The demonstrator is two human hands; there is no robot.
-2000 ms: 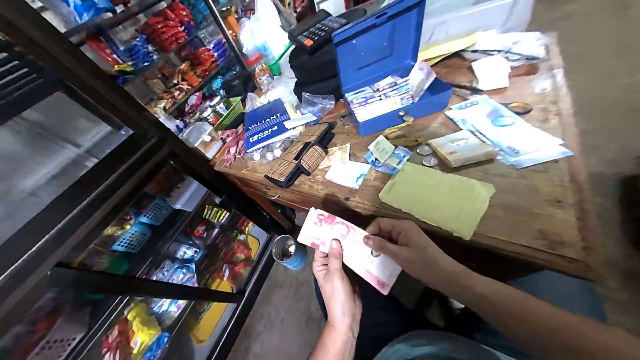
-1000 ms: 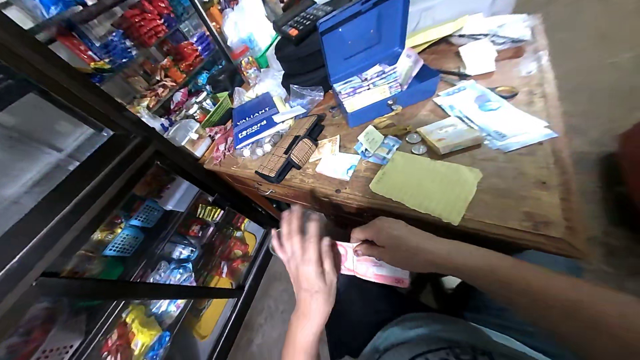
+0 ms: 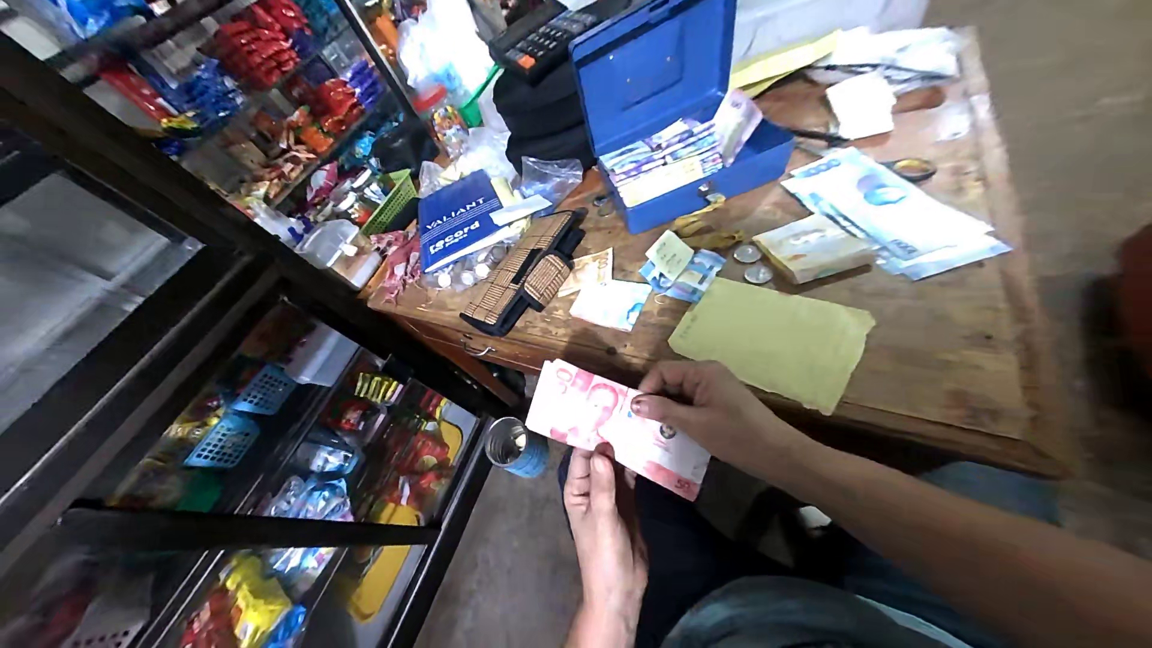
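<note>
A small stack of red and white banknotes (image 3: 585, 409) is held out over my lap, just off the desk's near edge. My left hand (image 3: 607, 517) pinches its lower edge between thumb and fingers. From the right, my right hand (image 3: 693, 405) grips the upper edge, thumb on top. Past the notes lies a yellow-green paper sheet (image 3: 774, 337). Loose blue banknotes (image 3: 688, 274), a white-blue note (image 3: 610, 303) and coins (image 3: 758, 273) rest behind. The open blue metal cash box (image 3: 756, 166) holds rows of folded banknotes.
On the wooden desk (image 3: 963, 360) are a woven wallet (image 3: 517, 274), a blue record book (image 3: 459, 216), a banknote bundle (image 3: 814, 245) and fanned blue notes (image 3: 886, 207). A calculator (image 3: 553, 40) sits behind. Shelves of packets (image 3: 261, 40) stand left; a can (image 3: 515, 445) is below the desk.
My left hand, raised and blurred over the notes a second ago, is now back at their lower edge. The red notes stay in my right hand.
</note>
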